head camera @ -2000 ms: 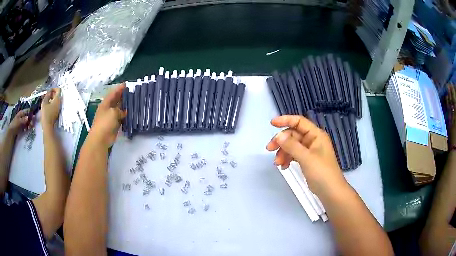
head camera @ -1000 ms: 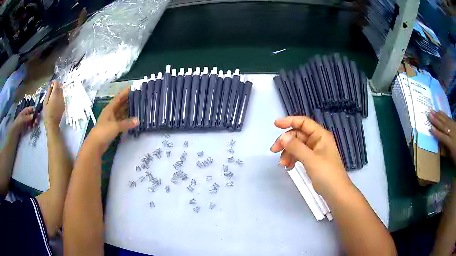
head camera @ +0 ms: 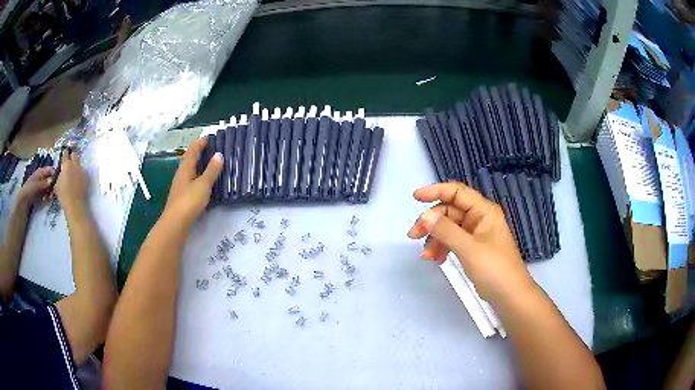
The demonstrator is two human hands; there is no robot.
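Note:
My left hand (head camera: 190, 179) is at the left end of a side-by-side row of dark assembled barrels (head camera: 297, 156), its thumb and fingers around the end barrel. White tips stick out at the row's top. My right hand (head camera: 465, 228) is raised over the mat with fingers curled and apart, and no part shows in it. White inner tubes (head camera: 466, 297) lie beside and partly under my right hand. Small silvery springs (head camera: 274, 270) are scattered at left centre of the mat. A loose pile of dark barrels (head camera: 499, 129) lies at the right.
The white foam mat (head camera: 381, 327) lies on the green bench (head camera: 328, 61). A clear plastic bag (head camera: 164, 61) is at upper left. A neighbour's hands (head camera: 70, 183) work at left beside white sticks (head camera: 114, 164). A metal post (head camera: 598, 72) and printed cartons (head camera: 648, 183) stand at right.
My left hand has moved in against the row's left end, its thumb shifting up from the lower edge. My right hand has hardly moved. At right, the neighbour's hand has left the cartons, and one carton stands apart.

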